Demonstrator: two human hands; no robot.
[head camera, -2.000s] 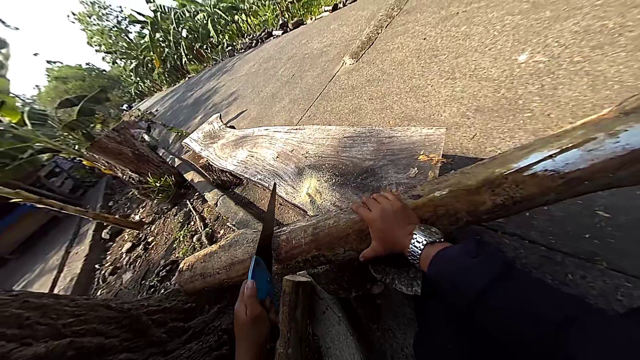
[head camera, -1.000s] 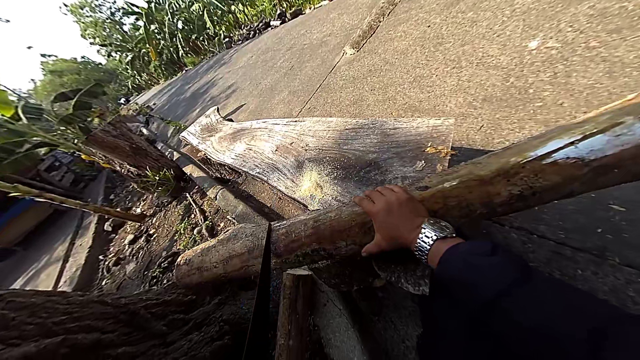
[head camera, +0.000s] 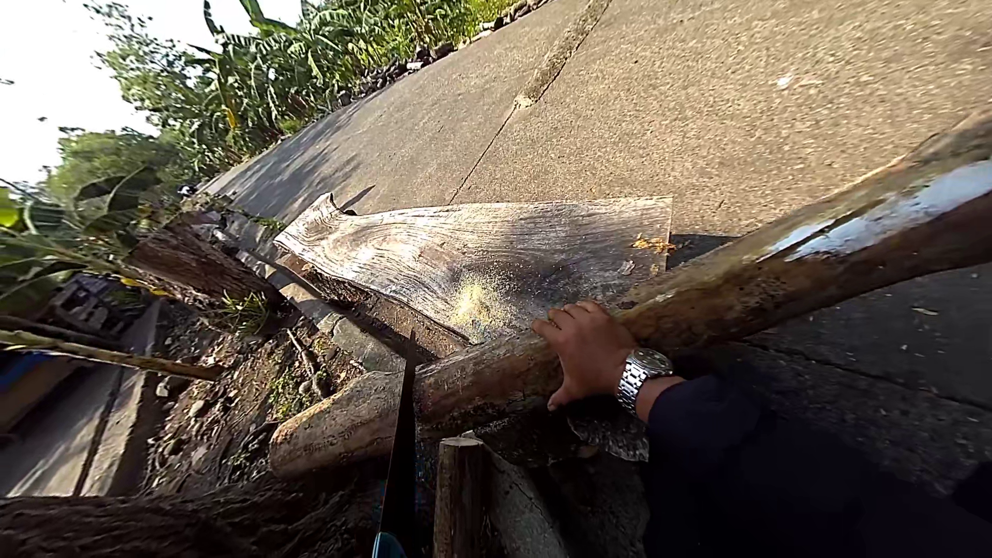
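Observation:
My right hand (head camera: 593, 353), with a metal-band wristwatch (head camera: 645, 376) and a dark sleeve, grips the top of a long wooden log (head camera: 480, 384), thumb on the near side. The log lies at a slant. Left of the hand, a handsaw's dark blade (head camera: 404, 434) stands across the log, its tip above the far edge. Part of its blue handle (head camera: 387, 545) shows at the bottom edge; my left hand is out of view. Pale sawdust (head camera: 477, 306) lies on a weathered wooden slab (head camera: 387, 240) behind the log.
A short upright wooden post (head camera: 457, 496) stands just right of the blade. Rough bark (head camera: 155, 527) spans the lower left. Beyond are a concrete pavement (head camera: 659, 108), rocky soil (head camera: 201, 411), a tree stump (head camera: 198, 260) and a thin pole (head camera: 116, 356).
The saw has moved down toward me, and its blue handle and my left hand, seen in the oldest frame, have largely left the view. My right hand stays on the log.

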